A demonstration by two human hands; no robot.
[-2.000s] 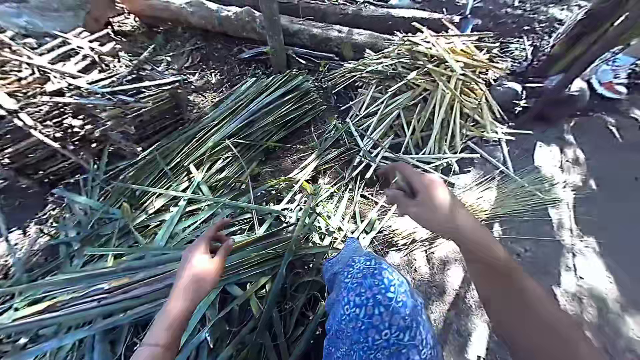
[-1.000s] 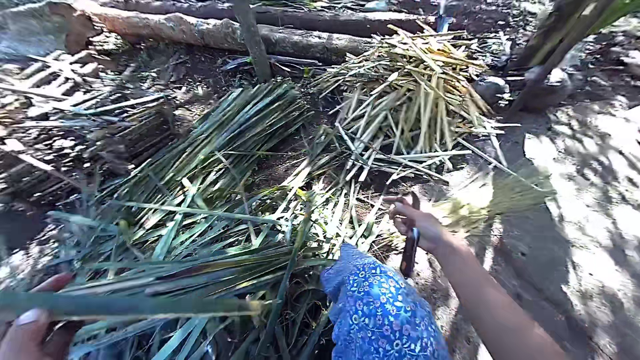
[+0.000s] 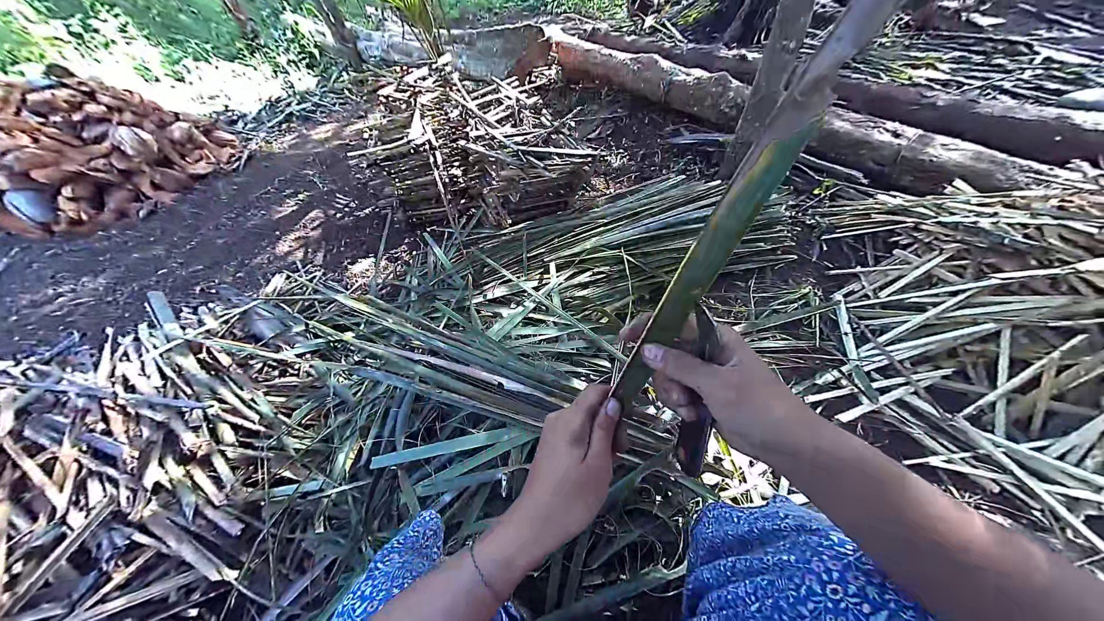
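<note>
A long green palm leaf strip (image 3: 720, 233) rises slantwise from my hands toward the top right. My left hand (image 3: 573, 457) pinches its lower end between thumb and fingers. Just above, my right hand (image 3: 729, 384) grips the same strip with thumb and fingers and also holds a dark-handled knife (image 3: 695, 435), whose blade is partly hidden by the fingers and leaf. Beneath both hands lies a pile of green leaf strips (image 3: 448, 354), with a neater bundle of leaves (image 3: 638, 233) behind it.
Cut stalk pieces (image 3: 155, 517) cover the ground at lower left, and pale strips (image 3: 992, 345) lie at right. Farther back are a stack of sticks (image 3: 483, 147), logs (image 3: 690, 90), an upright post (image 3: 768, 78) and a heap of coconut husks (image 3: 103, 151).
The view has swung left. My left hand, empty two seconds ago, took hold of a leaf strip by one second ago. My right hand has come to the strip, still with the knife.
</note>
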